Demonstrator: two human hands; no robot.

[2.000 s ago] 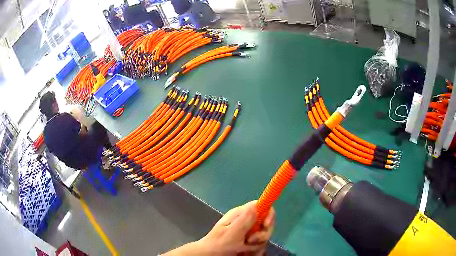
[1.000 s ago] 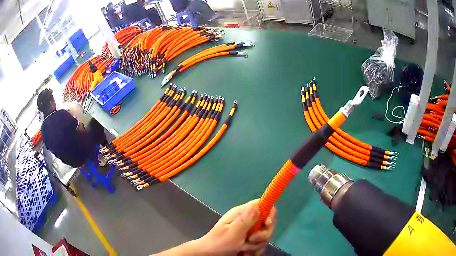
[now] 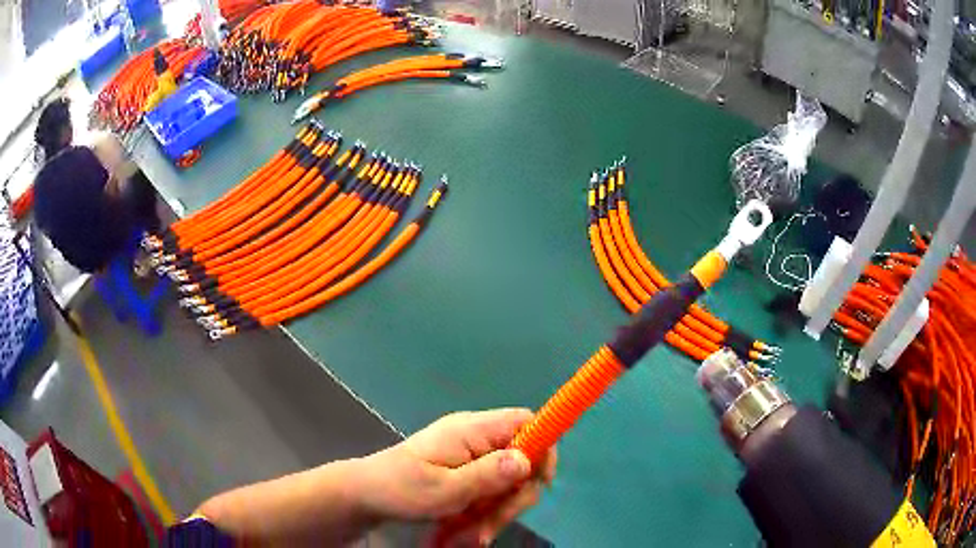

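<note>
My left hand [image 3: 471, 466], bare, is closed around the ribbed orange conduit of a cable assembly [image 3: 573, 396] at bottom centre. The cable slants up to the right, with a black sleeve [image 3: 653, 321], a short smooth orange band and a silver ring lug [image 3: 746, 227] at its upper end. A heat gun [image 3: 819, 466] with a black front and yellow rear comes in from the bottom right. Its silver nozzle [image 3: 744, 391] is below and right of the black sleeve, not touching it. My right hand is not in view. The cable's lower end is hidden.
A fanned row of cable assemblies [image 3: 289, 236] lies at the green table's left edge. A smaller group [image 3: 631, 257] lies behind the held cable. A blue bin [image 3: 191, 116] and cable piles are at back left. A clear bag [image 3: 776, 161], pale uprights [image 3: 894, 182] and tangled cables [image 3: 942, 375] are right. A person [image 3: 86, 203] sits left.
The view has swung right and down, showing more of the cables at the far right. The held cable tilts flatter, and the heat gun sits lower and further right in the picture.
</note>
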